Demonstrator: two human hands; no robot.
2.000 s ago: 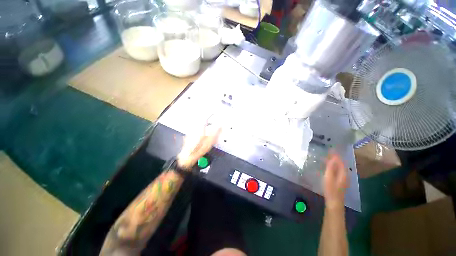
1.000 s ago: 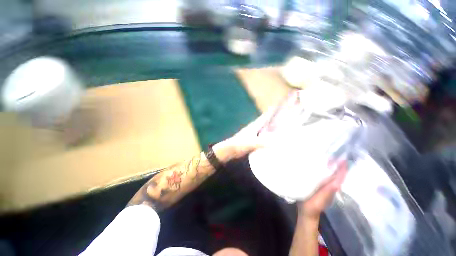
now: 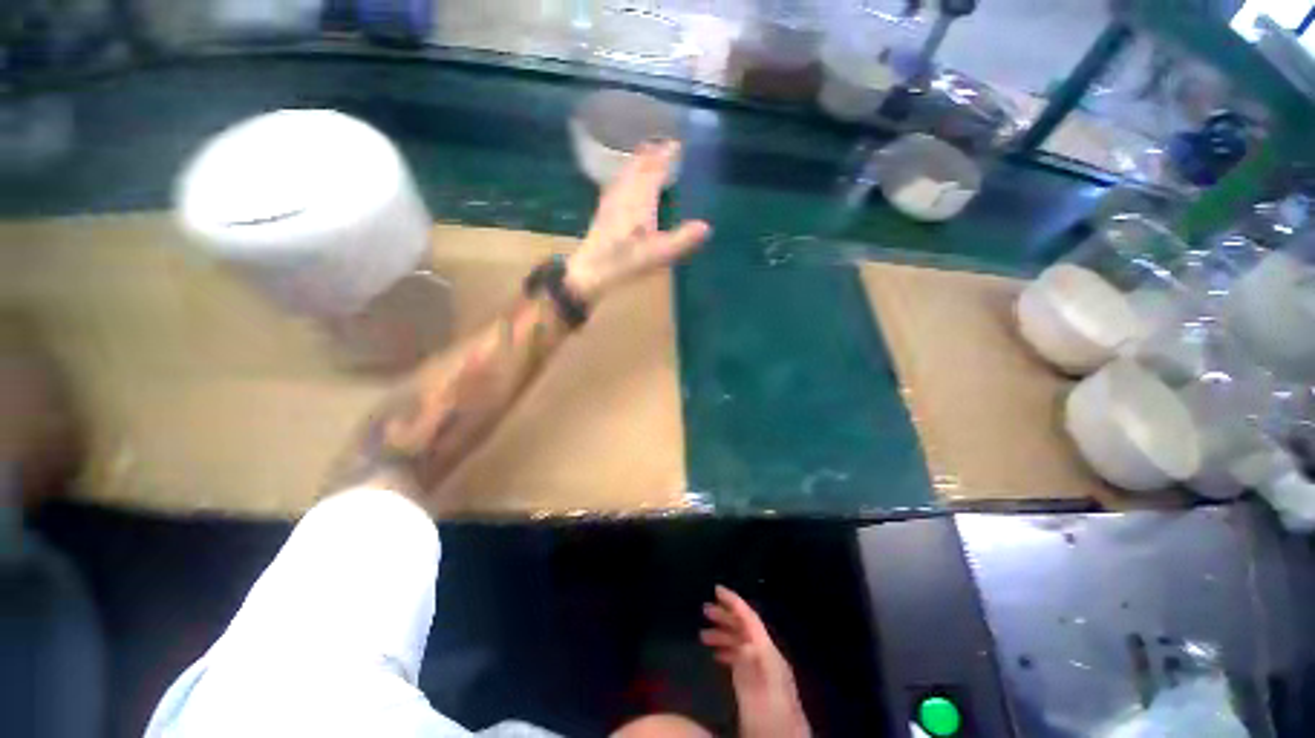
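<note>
My left hand (image 3: pixel 630 238) is stretched over the green bench with its fingers apart and holds nothing. Its fingertips overlap a small white-bottomed tub (image 3: pixel 603 127) behind them; whether they touch it cannot be told. My right hand (image 3: pixel 750 656) is low in the picture, in front of the bench edge, open and empty. A glossy white housing (image 3: pixel 296 202) with a dark curved line on its side stands on the left cardboard sheet (image 3: pixel 577 418), with a clear, blurred lower part under it.
Clear tanks with white bowl-like parts (image 3: pixel 1132 425) crowd the right cardboard sheet (image 3: pixel 959 382). A green strip (image 3: pixel 786 389) lies between the sheets. The silver machine plate (image 3: pixel 1074 577) and a green button (image 3: pixel 939 715) are at lower right. Another tub (image 3: pixel 927 180) stands farther back. A blurred shape is at far left.
The view has swung left from the machine. The white part between both my hands one second ago is no longer held. My hands are apart, the left farther out over the bench.
</note>
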